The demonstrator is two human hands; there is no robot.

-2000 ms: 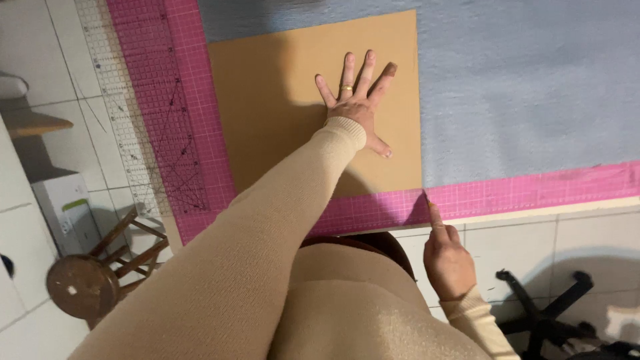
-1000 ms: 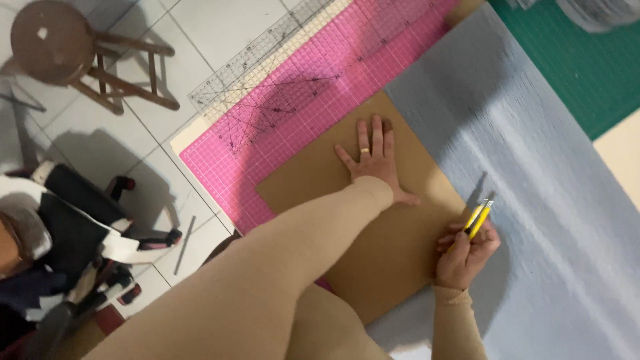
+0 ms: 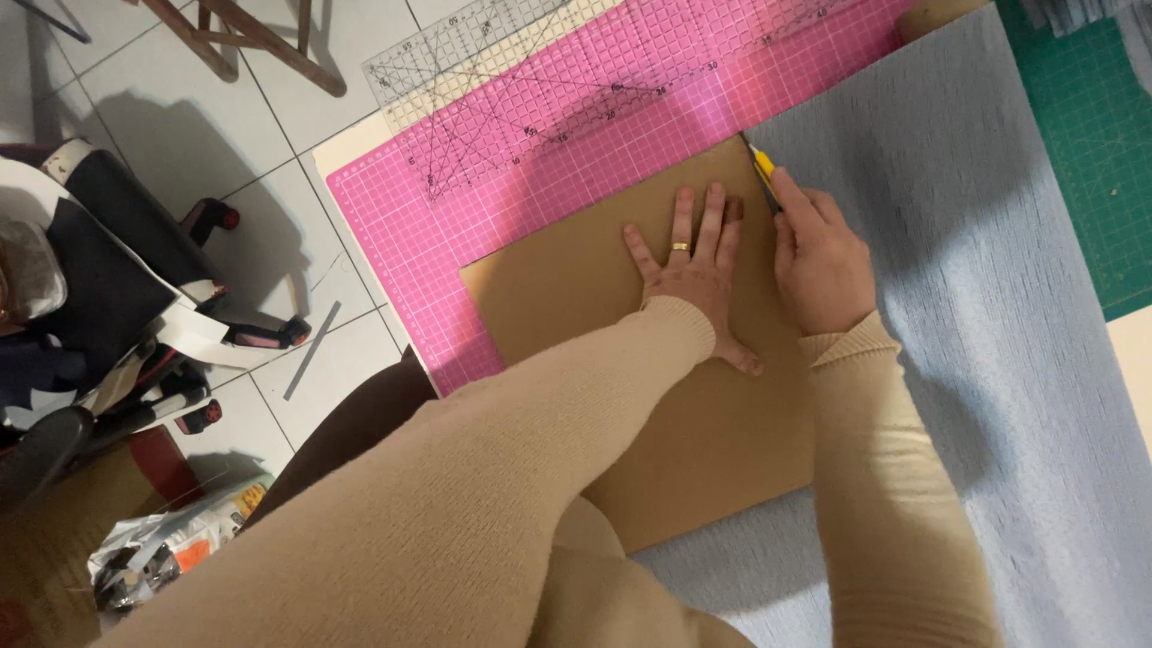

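My left hand (image 3: 697, 279), with a ring on one finger, presses flat with spread fingers on a brown cardboard rectangle (image 3: 558, 297). The cardboard lies over blue-grey textured sheet material (image 3: 936, 225) and its upper left edges border a pink cutting mat (image 3: 378, 225). My right hand (image 3: 823, 256) grips a yellow utility knife (image 3: 763, 165) at the cardboard's right edge. The blade tip is at the cardboard's top corner, where the blue-grey sheet meets the pink mat. Whether the blade touches the material cannot be told.
Clear quilting rulers (image 3: 450, 63) lie across the pink mat and the table edge. A green cutting mat (image 3: 1089, 180) is at the right. Off the table, a wooden stool (image 3: 261, 36), a wheeled chair base (image 3: 270, 333) and a plastic bag (image 3: 171, 549) stand on or near the tiled floor.
My right hand has moved with the knife from beside the cardboard's long edge to its top corner. My left hand stays spread on the cardboard. The view has turned and shifted strongly.
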